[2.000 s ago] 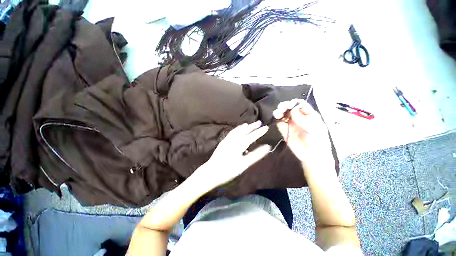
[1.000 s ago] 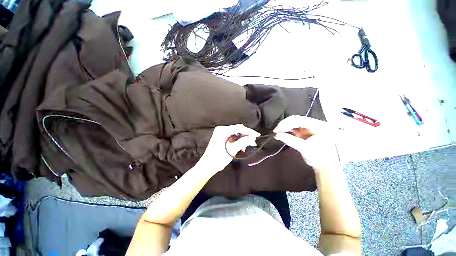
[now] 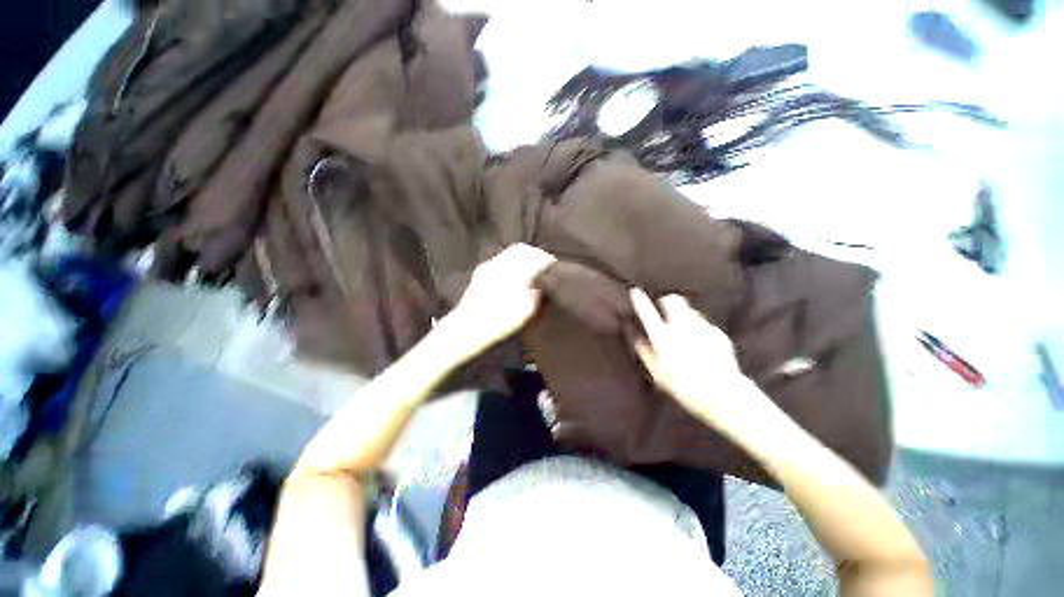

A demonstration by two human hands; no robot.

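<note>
The brown jacket [image 3: 636,210] lies across the table edge and my lap, its folds blurred. My left hand [image 3: 510,286] grips a fold of it near the centre, fingers closed on the cloth. My right hand [image 3: 677,338] is a little to the right, its thumb and fingers pinching the same ridge of cloth. A small pale spot shows on the jacket right of my right hand; I cannot tell what it is. No cord shows clearly at my fingertips. A pale zipper [image 3: 333,239] curves along the jacket's left part.
A dark cord bundle [image 3: 712,111] lies on the white table [image 3: 793,210] beyond the jacket. Black scissors [image 3: 980,233], red snips [image 3: 951,358] and a blue item [image 3: 1051,376] are at the right. More brown garments [image 3: 222,105] are heaped at upper left. Black-and-white garments [image 3: 210,531] lie low at left.
The view has swung left, shifting things rightward in the picture. My hands have left the thin cord and pale strand they held up and now hold the jacket cloth.
</note>
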